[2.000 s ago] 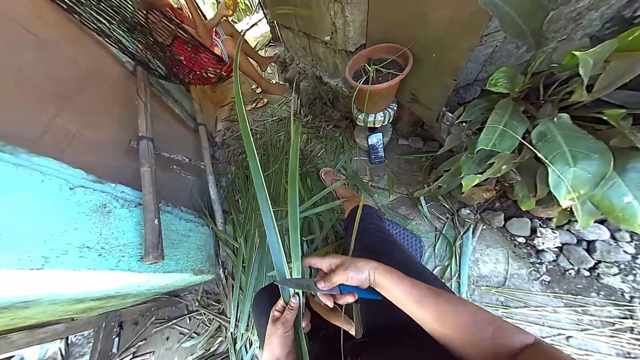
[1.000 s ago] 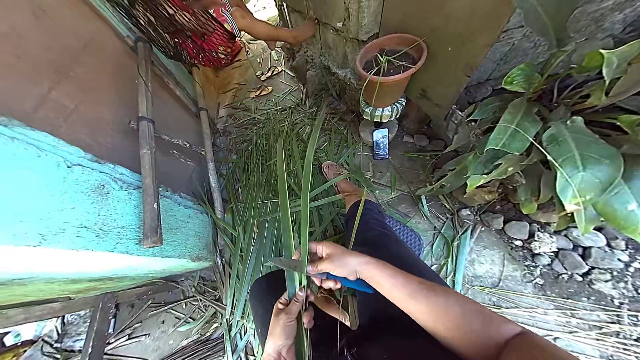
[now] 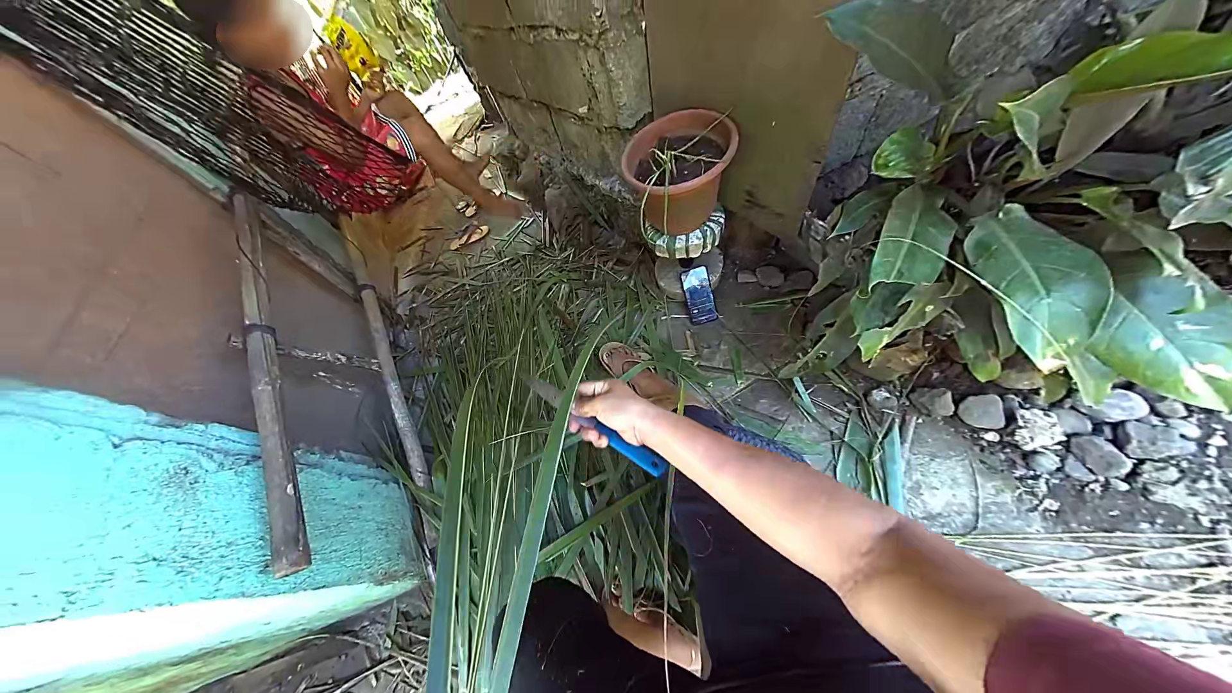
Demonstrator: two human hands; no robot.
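Note:
My right hand is closed around the blue handle of a knife, its blade pointing up and left beside a long green leaf strip. A second long strip stands to the left of it, and both run down to the bottom edge of the view. My left hand is out of sight. Below and around lies a heap of long narrow green leaves, between the teal wall and my legs.
A potted plant and a smartphone are ahead. A person sits in a net hammock at the upper left. Bamboo poles lean at the left; broad-leaved plants and stones line the right.
My right hand has moved forward and up with the knife, away from where my left hand held the strips. My left hand has left the view.

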